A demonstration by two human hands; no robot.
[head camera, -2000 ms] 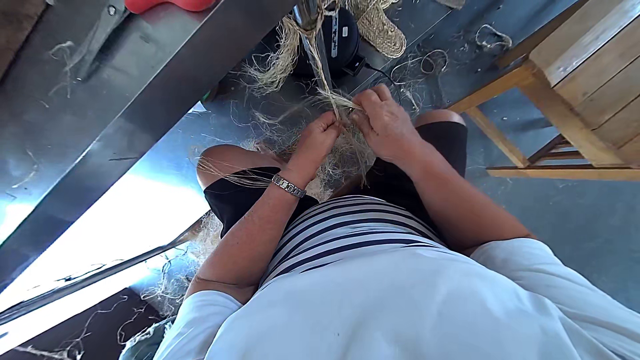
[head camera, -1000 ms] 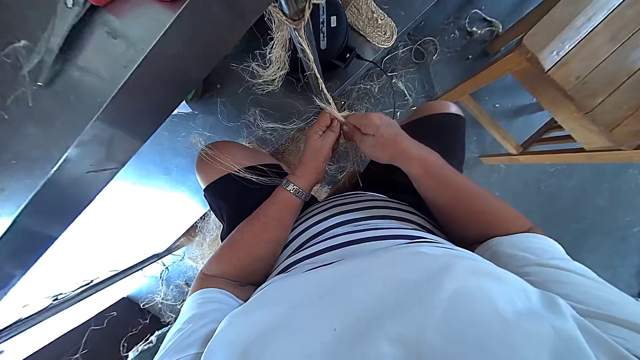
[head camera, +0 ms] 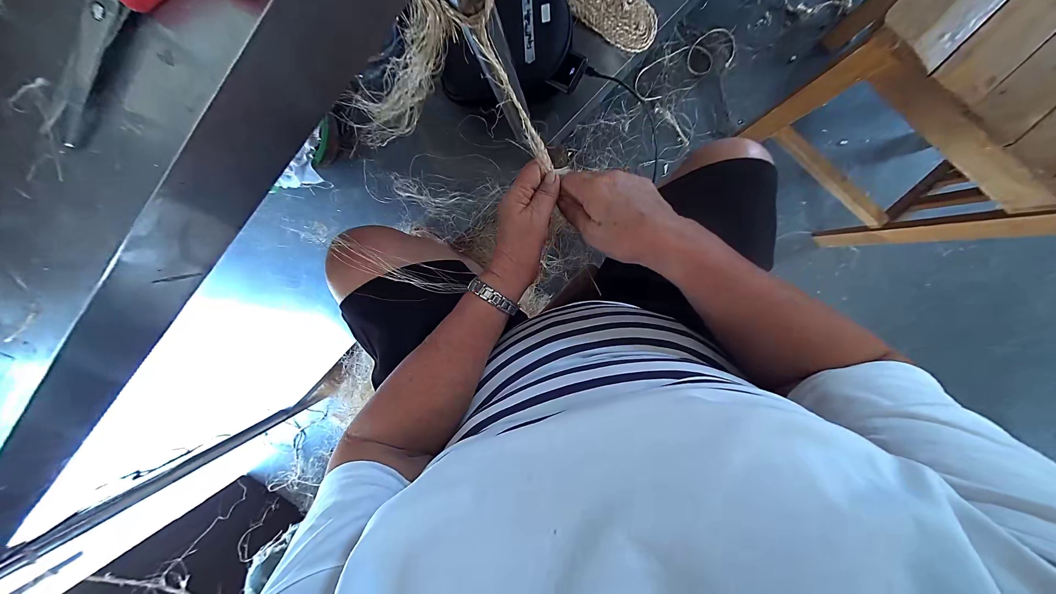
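A cord of pale plant fibre [head camera: 513,97] runs down from a knotted tie on a metal bar at the top of the head view. My left hand [head camera: 528,214], with a metal-banded watch at the wrist, pinches the cord's lower end between thumb and finger. Close against it on the right, my right hand [head camera: 615,210] has its fingers curled on fibre strands at the same spot; its fingertips are partly hidden. Loose fibres [head camera: 396,99] hang from the tie, left of the cord. More thin strands lie over my left thigh and between my legs.
Scissors [head camera: 92,66] with red handles lie on the metal table [head camera: 165,198] at left. A round black device [head camera: 528,49] with a cable stands beyond the cord, beside a braided fibre piece [head camera: 619,21]. A wooden stool [head camera: 949,107] is at right. Fibre scraps litter the floor.
Two seconds ago loose strands fanned out around my hands; now the fibres above them form a narrower cord. My right hand has come down beside the left fingertips.
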